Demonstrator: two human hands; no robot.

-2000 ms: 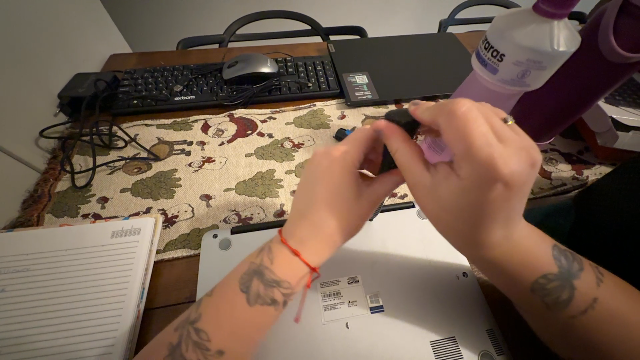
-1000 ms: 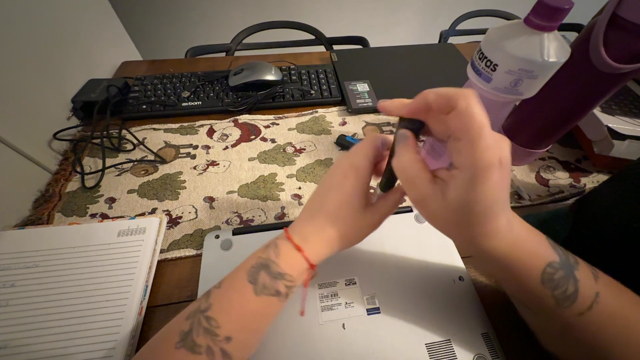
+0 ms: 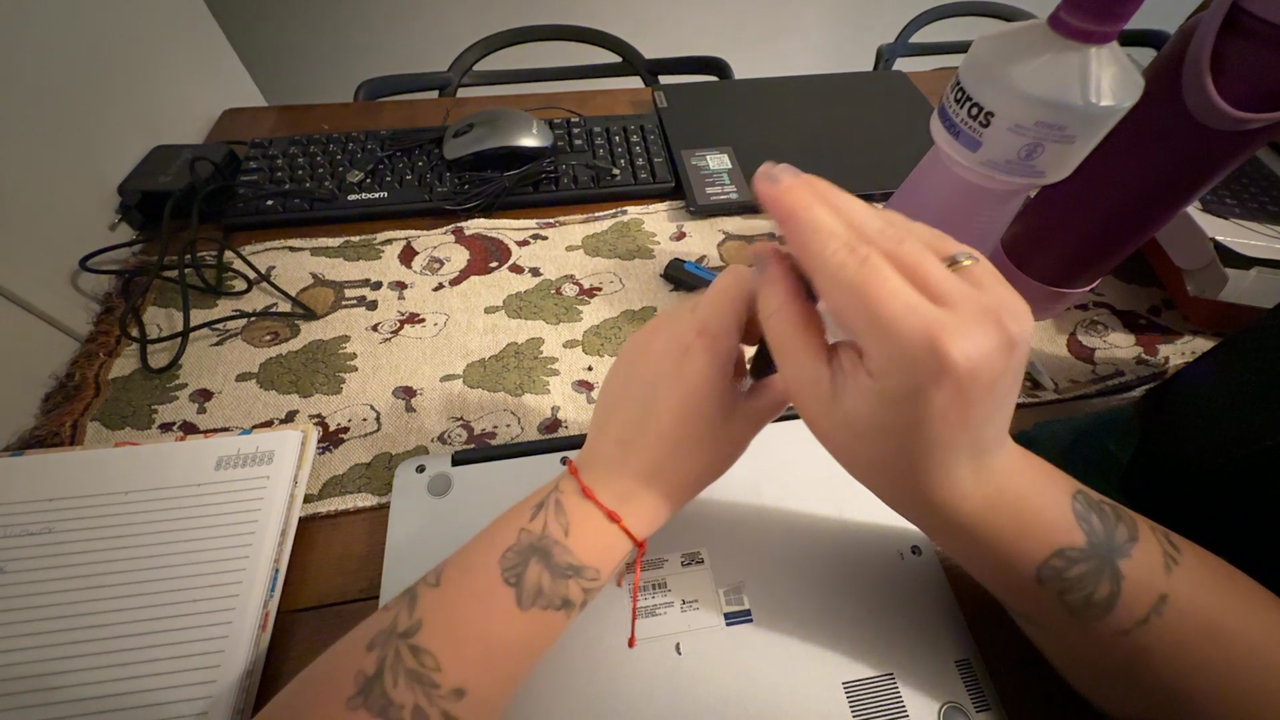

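Note:
My left hand [image 3: 690, 390] and my right hand [image 3: 890, 320] meet above the far edge of a silver laptop [image 3: 820, 590], which lies with its underside up. A small dark object [image 3: 762, 362] is held in my left hand, mostly hidden by the fingers. The right hand is raised against it with its fingers extended and close together; whether it grips the object cannot be told. Just behind the left fingertips, a black and blue item [image 3: 688, 274] lies on the patterned table runner [image 3: 500, 310].
Behind are a black keyboard [image 3: 330, 175], a grey mouse [image 3: 497, 138] and a dark flat laptop [image 3: 790, 125]. A white and lilac bottle [image 3: 1040, 90] and a purple bottle [image 3: 1140, 150] stand right. A cabled adapter [image 3: 180, 185] and an open notebook [image 3: 130, 560] are left.
The right hand's fingers, curled around the dark object a second ago, have straightened and now cover most of it. The left hand stays at about the same place.

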